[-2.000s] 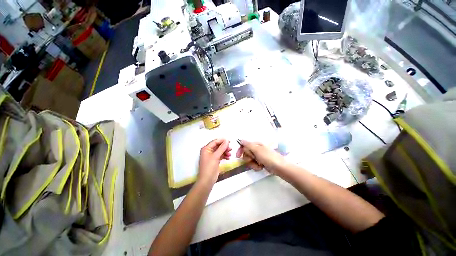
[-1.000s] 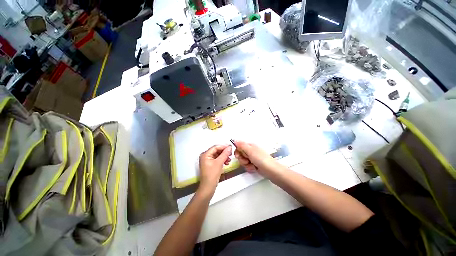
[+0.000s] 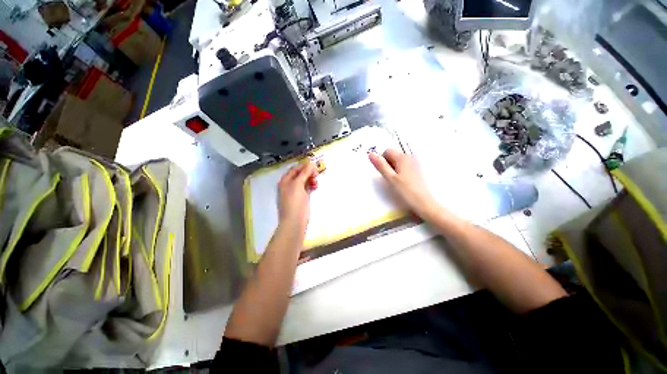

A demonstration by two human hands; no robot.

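Observation:
The white template plate with a yellow border lies flat under the sewing machine head. The small yellow clamp sits at the plate's back edge below the head. My left hand is at this clamp with its fingertips together; whether it grips the clamp or a small piece is hidden. My right hand is over the right part of the plate, fingertips close to small dark marks or bits on it. I cannot tell whether it holds anything.
Beige fabric with yellow edges is piled on the left, and more fabric on the right. A clear bag of small dark hardware lies right of the plate. A green-handled tool and black cord are at far right. The screen stands behind.
My hands were close together over the plate's front part. Now they are apart and farther back, the left at the clamp and the right at the plate's right side. The view has shifted slightly.

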